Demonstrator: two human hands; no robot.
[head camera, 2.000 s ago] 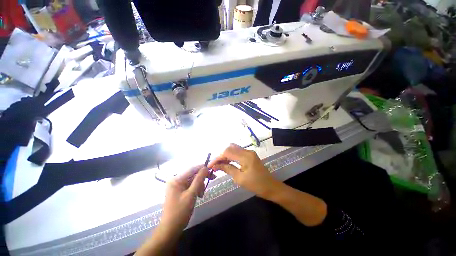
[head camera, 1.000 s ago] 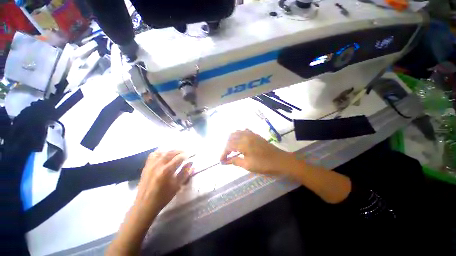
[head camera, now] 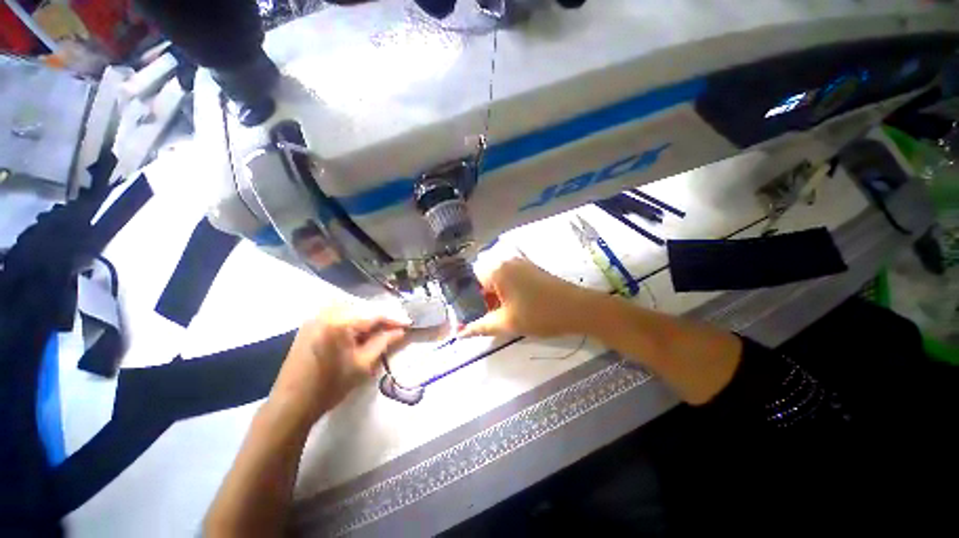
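The white JACK sewing machine (head camera: 589, 137) stands over the lit table. My left hand (head camera: 326, 363) is left of the needle area, fingertips pinched on the end of a thin strip (head camera: 426, 333), partly lost in glare. My right hand (head camera: 531, 302) is just right of the needle area, fingertips closed at the strip's other end, beside the dark grey block (head camera: 460, 291). A thin dark cord (head camera: 473, 363) lies in front of both hands, with a small loop at its left end. The presser foot is hard to make out in the glare.
Black bands (head camera: 216, 373) lie at left, with another black piece (head camera: 197, 271) behind. Yellow-green and blue snips (head camera: 610, 257) and a black rectangular piece (head camera: 755, 260) lie right, thin black strips (head camera: 641, 215) behind. The scaled grey edge (head camera: 473, 452) runs along the front.
The view has moved closer to the machine. My hands have come from in front of the needle to either side of it. The thin cord and loop now show in front of them.
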